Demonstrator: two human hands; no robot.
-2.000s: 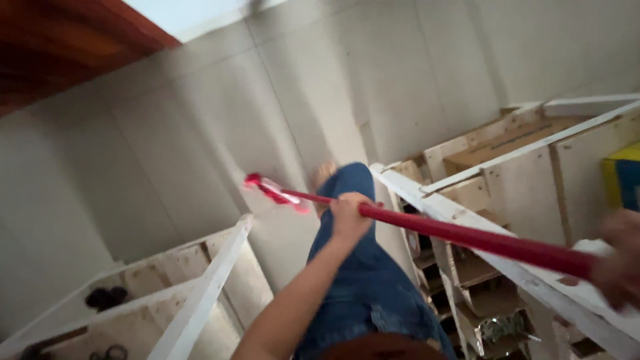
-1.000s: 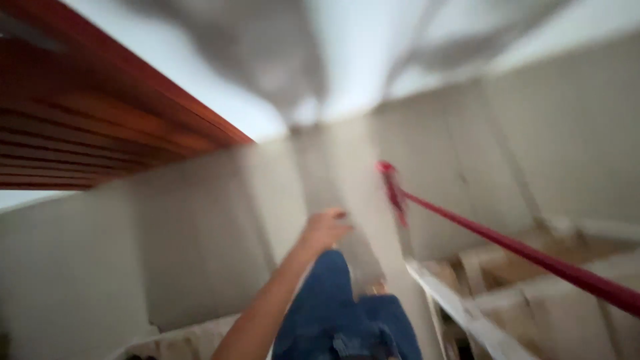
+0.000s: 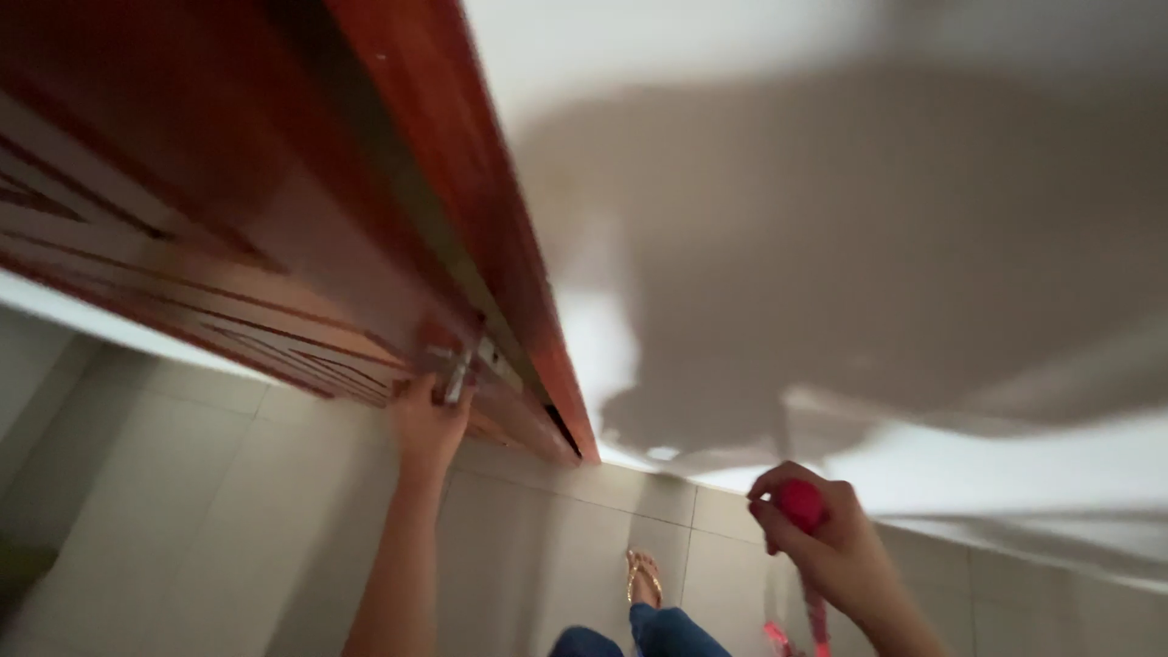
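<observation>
My left hand (image 3: 431,415) is closed around the metal lever handle (image 3: 458,372) of a reddish-brown wooden door (image 3: 319,265). A narrow gap shows between the door's edge and its frame (image 3: 520,265). In my right hand (image 3: 817,529), at the lower right, is a long-handled tool with a red pole (image 3: 801,505), gripped near its rounded top end. The pole points down toward the floor, where a pink-red part (image 3: 780,637) shows at the bottom edge; what kind of head it is cannot be told.
A white wall (image 3: 821,228) with broad shadows rises right of the door frame. Large light tiles cover the floor (image 3: 538,520). My sandalled foot (image 3: 644,579) and jeans show at the bottom centre.
The view has swung to the door. My left hand, on the red pole two seconds ago and off it one second ago, now grips the door handle. The pole now hangs downward from my right hand.
</observation>
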